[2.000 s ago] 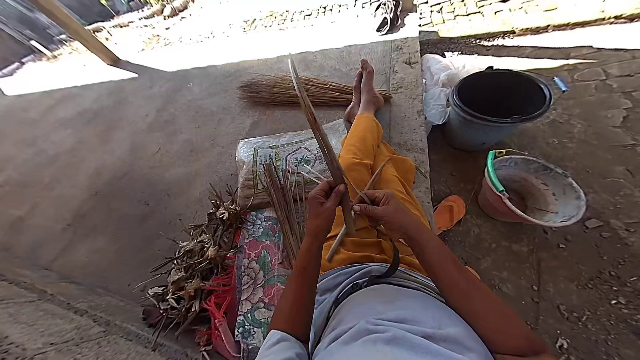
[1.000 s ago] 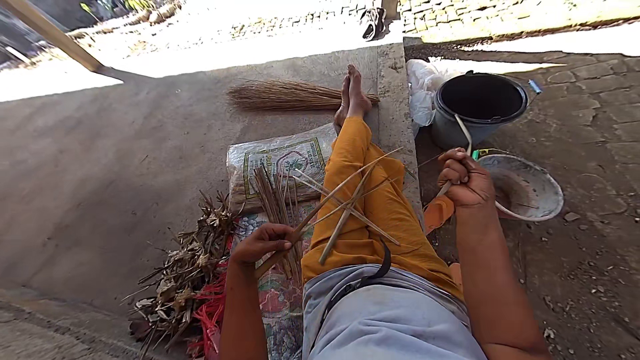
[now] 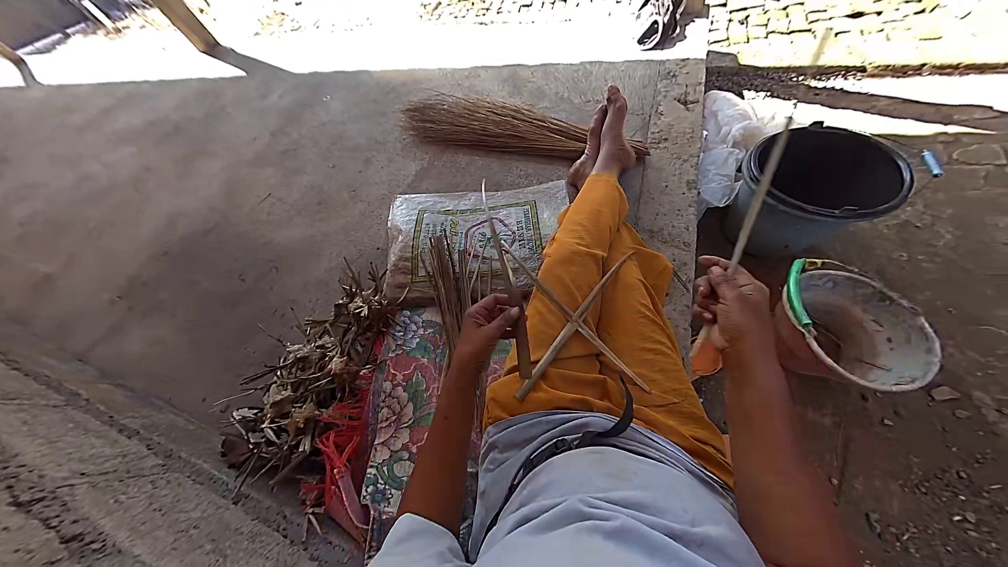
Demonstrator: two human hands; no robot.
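My left hand [image 3: 490, 324] grips a brown leaf strip [image 3: 513, 295] near its wide lower end, above my left thigh. Out to the right, beside the buckets, my right hand [image 3: 731, 303] is closed on a long pale strip [image 3: 762, 189] that points up and away. Two stiff pale strips [image 3: 575, 319] lie crossed on my orange trousers [image 3: 602, 260]. Just left of my left hand, a bundle of thin brown strips [image 3: 447, 287] rests against a printed plastic sack [image 3: 405, 228].
A bundle of thin sticks [image 3: 488, 126] lies by my feet. At right stand a dark bucket [image 3: 744, 197] and a dirty pail with a green handle grip [image 3: 799, 295]. Dry leaf scraps [image 3: 307, 394] are heaped at left beside a floral mat [image 3: 394, 409]. White plastic [image 3: 724, 142] lies by the ledge.
Two seconds ago both hands were together on a long strip over my lap; now they are apart, the right one far out to the right. The crossed strips remain on my lap.
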